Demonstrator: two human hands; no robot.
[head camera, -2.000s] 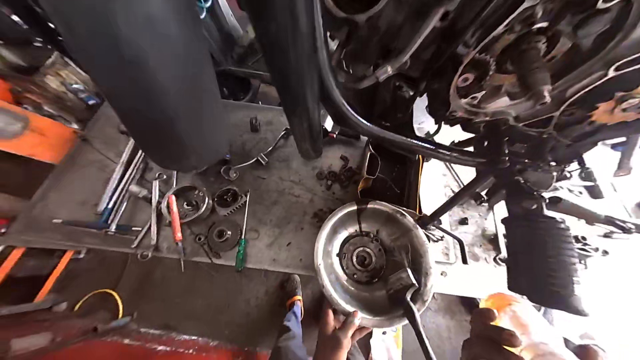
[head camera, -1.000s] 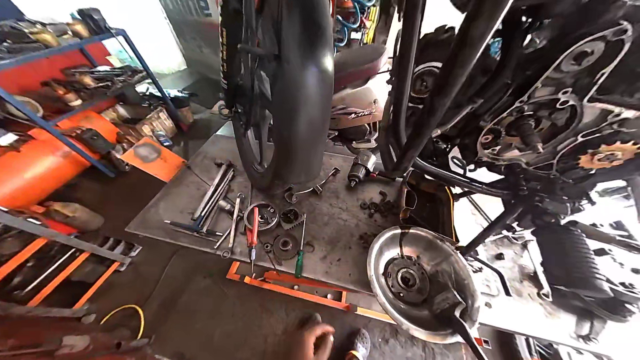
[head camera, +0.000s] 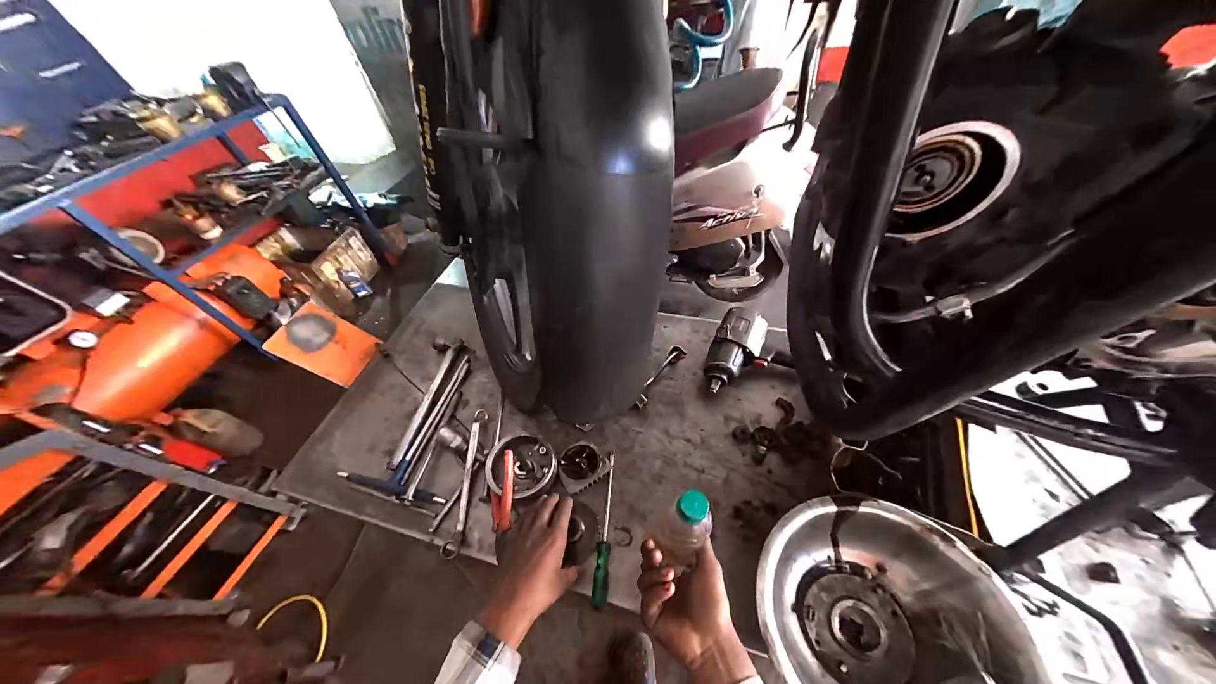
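My right hand (head camera: 686, 598) is closed around a small clear plastic bottle (head camera: 684, 534) with a green cap, held upright above the table edge. My left hand (head camera: 537, 560) reaches over a dark round metal part (head camera: 578, 532) on the grey metal table; whether it grips the part cannot be told. Beside it are pliers with red handles (head camera: 506, 484), lying over a round metal housing (head camera: 521, 464), and a small toothed part (head camera: 580, 460). A screwdriver with a green handle (head camera: 600, 570) lies between my hands. At lower right is a metal basin (head camera: 788, 570) with a round metal part (head camera: 858, 622) inside.
A motorcycle wheel (head camera: 603, 247) stands on the table, with long wrenches (head camera: 432, 408) at its left. An impact wrench (head camera: 733, 350) and small dark parts (head camera: 765, 437) lie to its right. The motorcycle frame tube (head camera: 855, 285) overhangs the right side. An orange tank (head camera: 157, 351) and blue shelf are at left.
The capped bottle is now in my right hand, and my left hand is over the parts on the table. Earlier a hand was at the basin's rim. The view has shifted considerably.
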